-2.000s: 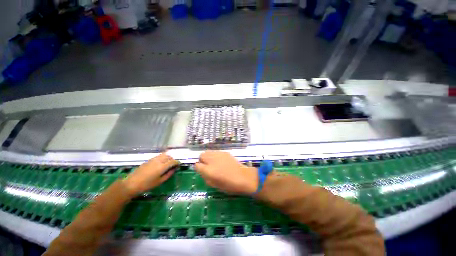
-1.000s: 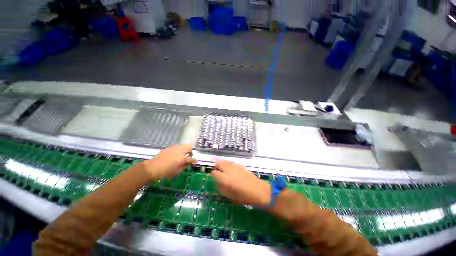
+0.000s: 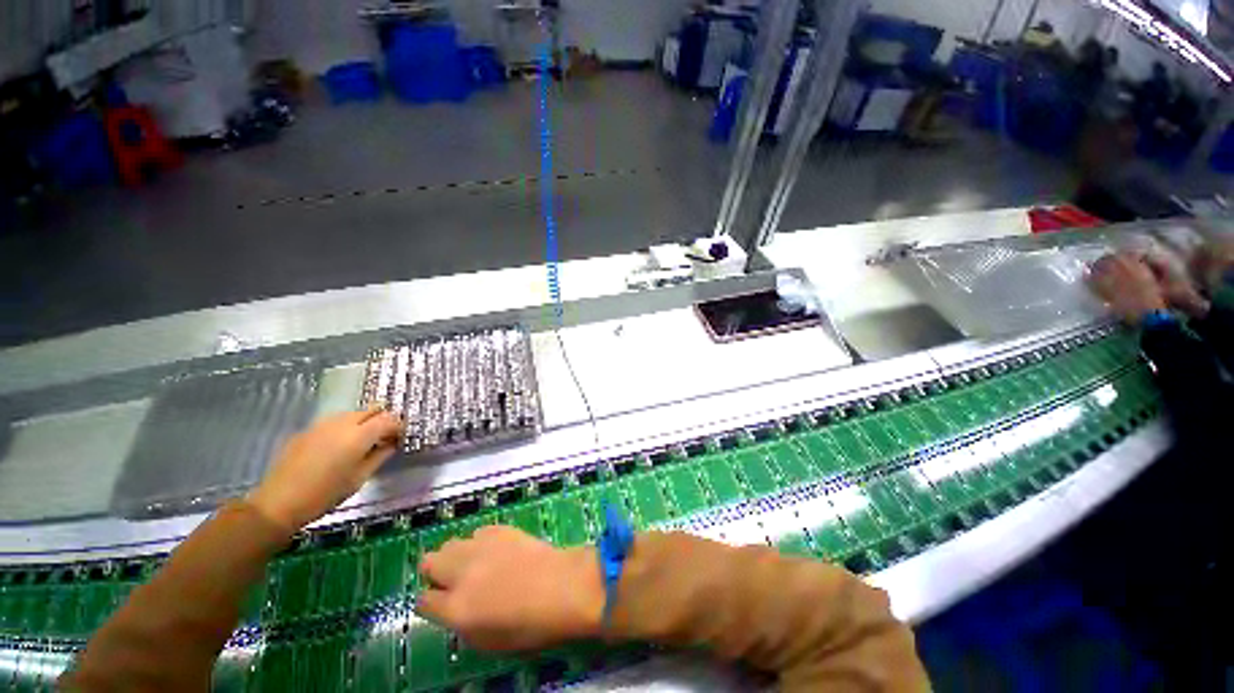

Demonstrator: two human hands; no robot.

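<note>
A clear tray packed with silvery components [image 3: 453, 386] lies on the white shelf behind the boards. My left hand [image 3: 332, 464] is at the tray's front left corner, fingertips together at its edge; whether it pinches a component is too small to tell. My right hand [image 3: 508, 589] is over the row of green circuit boards [image 3: 704, 490], fingers curled, with a blue strap [image 3: 616, 552] on the wrist. What its fingertips hold, if anything, cannot be seen.
A greyish empty tray [image 3: 217, 431] lies left of the full one. A dark phone-like rectangle [image 3: 761, 313] and a small white box [image 3: 715, 257] are to the right. Another person's hands [image 3: 1144, 282] are at the far right. A blue coiled cord [image 3: 550, 176] hangs behind the shelf.
The view has turned right, bringing in another person's hands. My hands have parted: the left has reached to the full tray, the right has come nearer over the boards.
</note>
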